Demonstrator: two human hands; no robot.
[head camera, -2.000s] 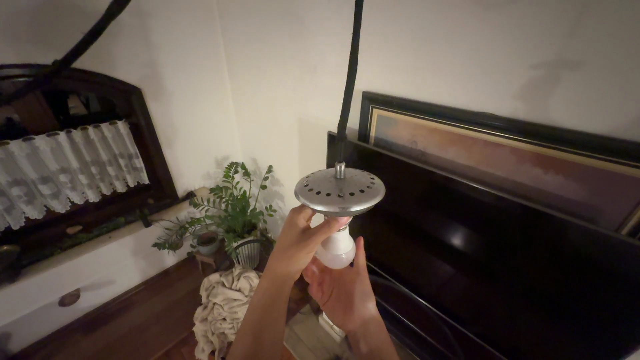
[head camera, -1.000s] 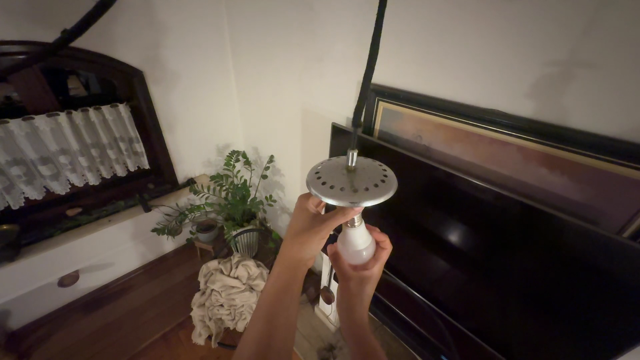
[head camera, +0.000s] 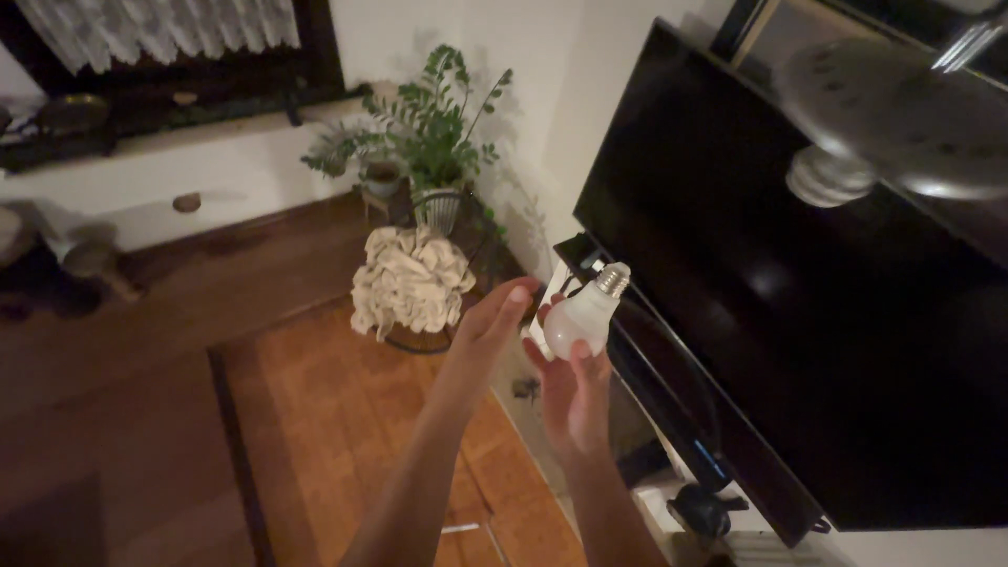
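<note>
My right hand (head camera: 575, 386) holds a white light bulb (head camera: 580, 321) by its rounded glass end, the metal screw base tilted up to the right. Just left of the bulb is my left hand (head camera: 496, 315), holding nothing, its thumb and fingers near one another; whether they touch is unclear. At the upper right hangs a round metal lamp fixture (head camera: 906, 118) with holes around its disc, blurred. A ribbed whitish part (head camera: 828, 177) sticks out below the disc, with no bulb on it.
A large flat television (head camera: 787, 291) fills the right side. Potted plants (head camera: 437, 142) stand in the corner beyond a heap of beige cloth (head camera: 411, 283). A curtained window (head camera: 165, 31) is at the upper left. A dark figurine (head camera: 699, 510) sits at the lower right.
The bulb, earlier up at the fixture, is now apart from it in my right hand. My left hand has come away from the fixture. The view has swung downward.
</note>
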